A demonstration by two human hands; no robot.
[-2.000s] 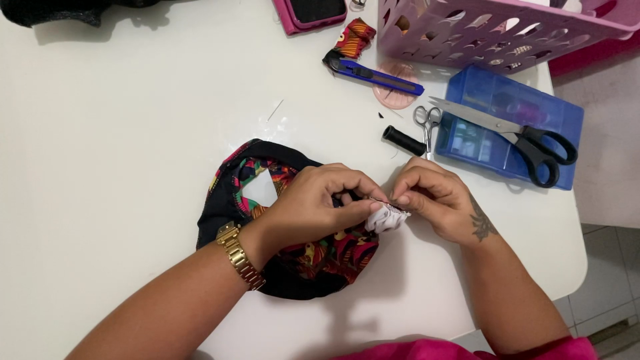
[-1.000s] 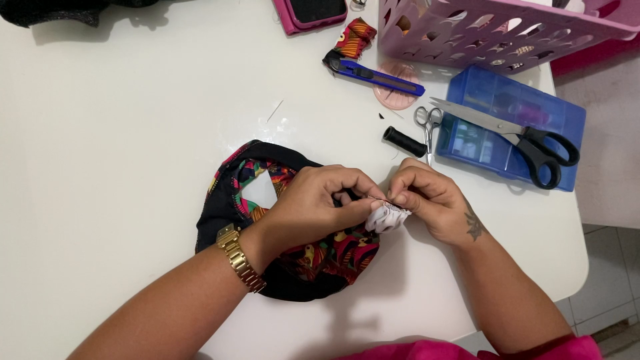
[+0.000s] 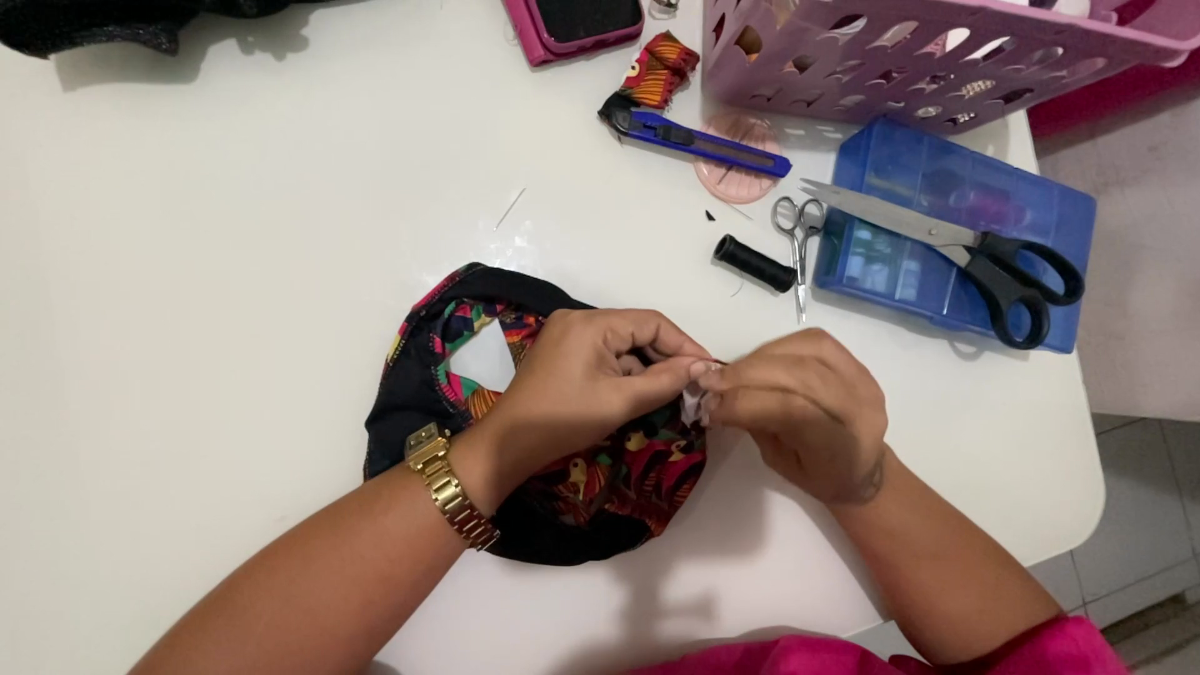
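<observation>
My left hand point(image 3: 600, 375), with a gold watch on its wrist, pinches a small gathered piece of white fabric point(image 3: 694, 403) between thumb and forefinger. Fingertips of my right hand point(image 3: 806, 408) meet it from the right and also hold the white piece; whether they hold a needle cannot be told. Beneath my left hand lies a round black fabric item with a colourful printed inside point(image 3: 394, 422), partly hidden by the hand. A white patch point(image 3: 483, 358) shows in its opening.
Ahead lie a loose needle point(image 3: 509, 209), a blue utility knife point(image 3: 741, 155) over a pink disc, a black thread spool point(image 3: 755, 263) and small scissors point(image 3: 799, 234). Large black-handled scissors point(image 3: 1008, 272) rest on a blue organiser box point(image 3: 1078, 216). A pink basket point(image 3: 862, 66) and pink-cased phone point(image 3: 589, 23) stand behind.
My right hand has turned, its back now facing up more and its fingers covering much of the white fabric. My left hand stays in about the same place.
</observation>
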